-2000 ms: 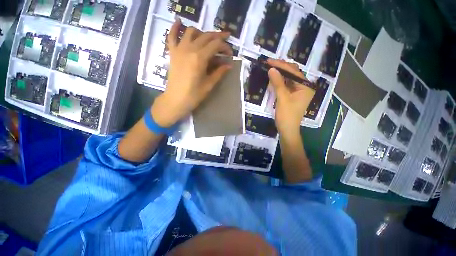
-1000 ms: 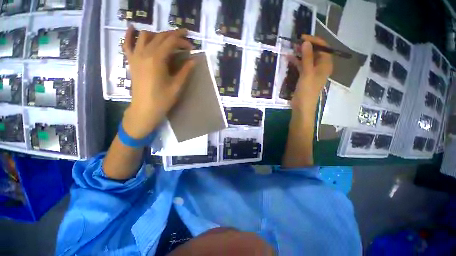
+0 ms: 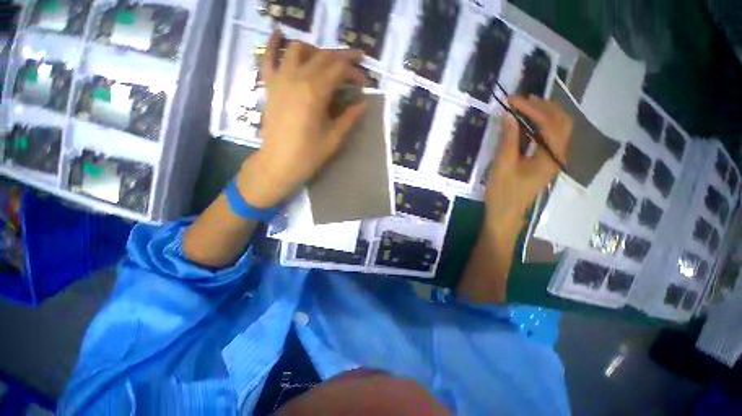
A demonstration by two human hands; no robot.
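Note:
My left hand (image 3: 305, 114), with a blue wrist band (image 3: 244, 201), holds a grey-brown adhesive sheet (image 3: 354, 166) with a white border by its top edge. A white backing paper (image 3: 325, 234) lies under it. My right hand (image 3: 533, 142) holds dark tweezers (image 3: 525, 122) like a pen; their tip is over a dark circuit board (image 3: 488, 61) in the upper row of the white blister tray (image 3: 390, 75). Whether anything is at the tip cannot be told. My left hand hides part of the tray's left side.
A tray stack (image 3: 183, 106) with green-patched boards stands at left. Spare adhesive sheets (image 3: 587, 138) and white papers lie at right beside more tray stacks (image 3: 663, 219). Another tray (image 3: 403, 270) shows below the middle one. A blue bin (image 3: 73, 244) is at lower left.
The view has shifted back and forth. The tweezers have moved from the tray's lower row to its upper row, rightward from my left hand, and now point more steeply. My left hand still holds the sheet.

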